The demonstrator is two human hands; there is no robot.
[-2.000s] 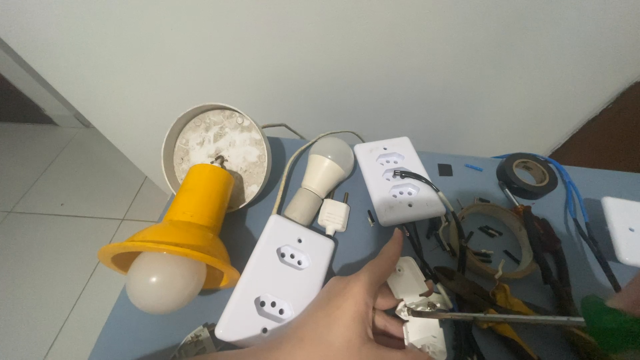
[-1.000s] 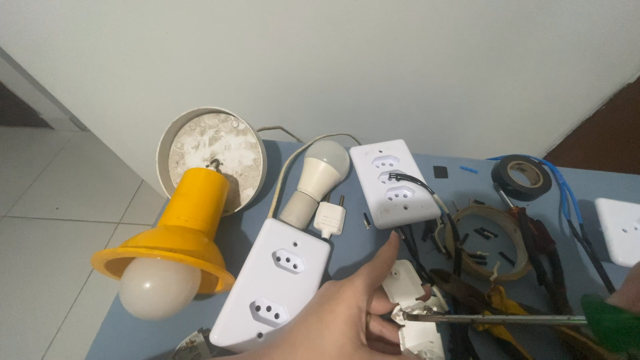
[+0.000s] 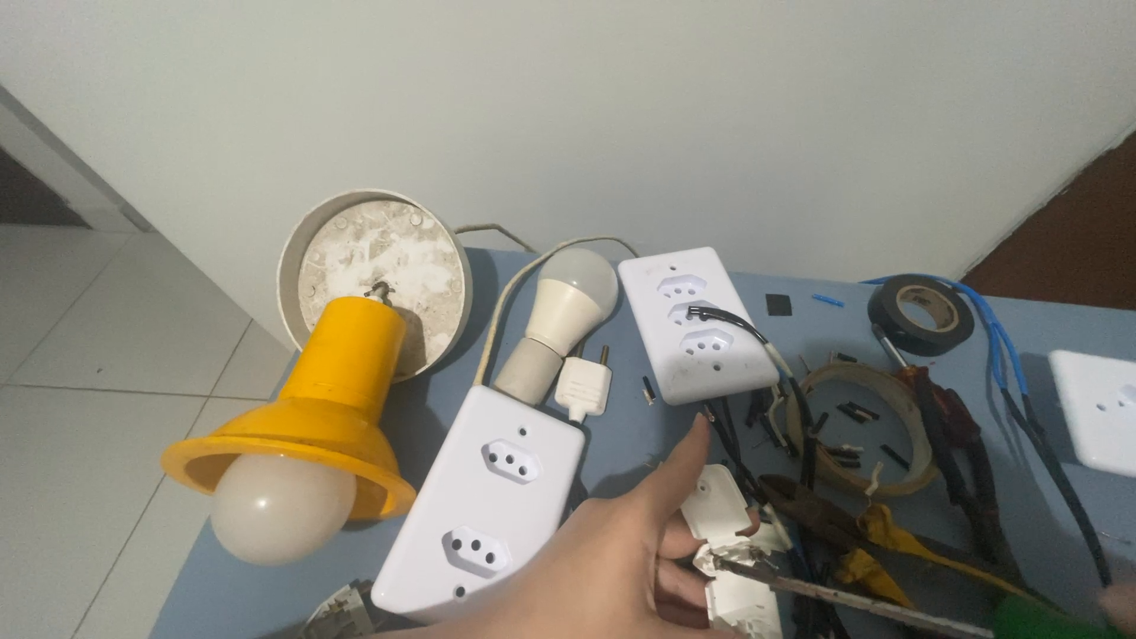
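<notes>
My left hand (image 3: 612, 555) holds a small white plastic electrical fitting (image 3: 717, 504), seen from its open side, between the fingers and palm, with the thumb raised. The tip of a screwdriver (image 3: 839, 596) touches the fitting's middle. Its green handle (image 3: 1034, 619) is at the lower right, and only a sliver of my right hand (image 3: 1120, 608) shows beside it, so its grip is mostly hidden. To the left of my left hand lies a white two-outlet plate (image 3: 488, 506). A three-outlet plate (image 3: 697, 324) with black wires lies beyond the thumb.
A yellow lamp (image 3: 342, 382) with a round bulb rests against a white round base (image 3: 382, 257). Near the wall are an LED bulb (image 3: 568, 297), a white plug (image 3: 584, 386) and black tape (image 3: 920, 313). Yellow-handled pliers (image 3: 821, 515), a tape ring (image 3: 923, 444) and another outlet plate (image 3: 1096, 408) lie right.
</notes>
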